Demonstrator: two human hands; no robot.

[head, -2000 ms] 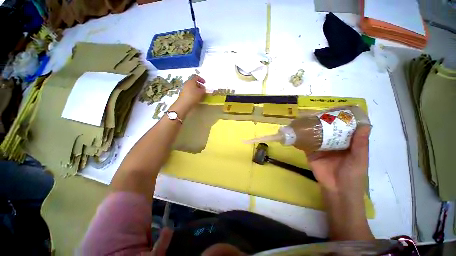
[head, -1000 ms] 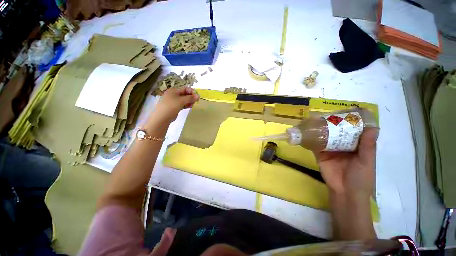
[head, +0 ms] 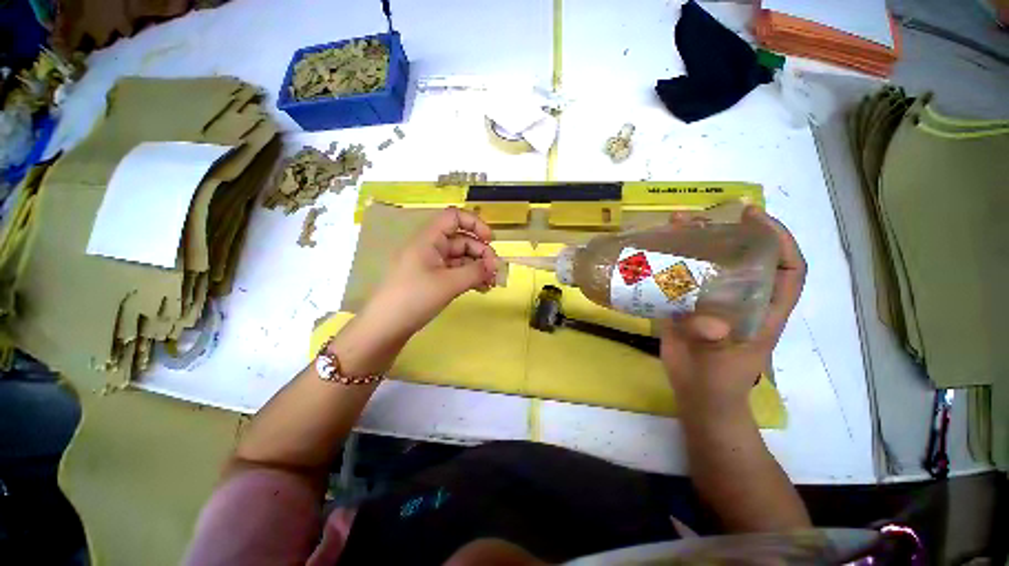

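Note:
My right hand (head: 730, 299) grips the glue bottle (head: 675, 271), tilted sideways with its nozzle pointing left. My left hand (head: 454, 263) pinches a small pale tab (head: 501, 272) at the nozzle's tip. Below both hands lies the bag body panel (head: 443, 359), yellow side showing, with an olive-tan part at its upper left. The yellow template (head: 708, 195), with its black strip, lies along the panel's far edge. A short row of small tabs (head: 461, 178) sits at the template's far edge.
A hammer (head: 547, 310) lies on the panel. Loose tabs (head: 315, 177) and a blue tray (head: 345, 108) of tabs are at upper left. Panel stacks stand left (head: 133, 299) and right (head: 952, 254). Masking tape (head: 509, 135), black cloth (head: 714, 66) and orange pieces (head: 830, 42) lie beyond.
My left hand has moved right from the panel's upper left corner to the nozzle, with a tab now visible in it. My right hand has brought the bottle slightly left, its label turned. The view has shifted.

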